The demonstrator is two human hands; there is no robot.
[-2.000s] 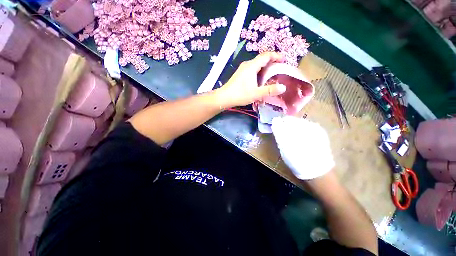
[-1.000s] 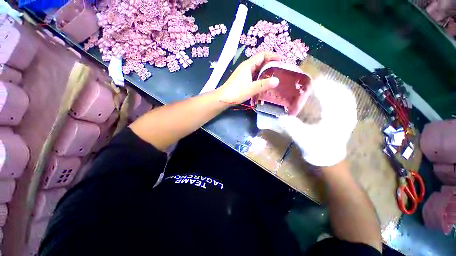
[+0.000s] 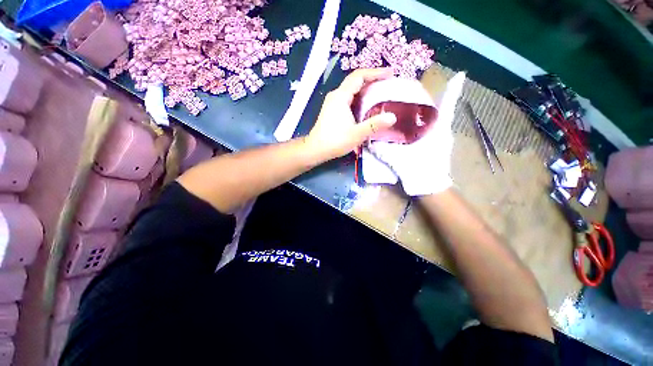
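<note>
A pink plastic housing (image 3: 401, 93) is held over the near left part of the cardboard mat (image 3: 494, 207), its deeper pink open side facing me. My bare left hand (image 3: 347, 118) grips its left side, with the thumb over the rim. My gloved right hand (image 3: 426, 161) is at its lower right edge, fingers pointing up along the side; whether it grips the housing is unclear. A white piece (image 3: 375, 170) hangs below the housing, with red wire (image 3: 357, 166) at its left. The glove hides part of the housing's lower edge.
Tweezers (image 3: 485, 139) and orange scissors (image 3: 593, 254) lie on the mat. Circuit boards with red wires (image 3: 562, 114) lie at the right. Small pink parts form a large heap (image 3: 193, 43) and a smaller pile (image 3: 383, 44), a white strip (image 3: 309, 75) between. Housings (image 3: 122, 143) are stacked left and right.
The housing has tilted, so less of its inside shows. My right hand has moved in from the right side to its lower edge, uncovering the tweezers. The view has shifted slightly.
</note>
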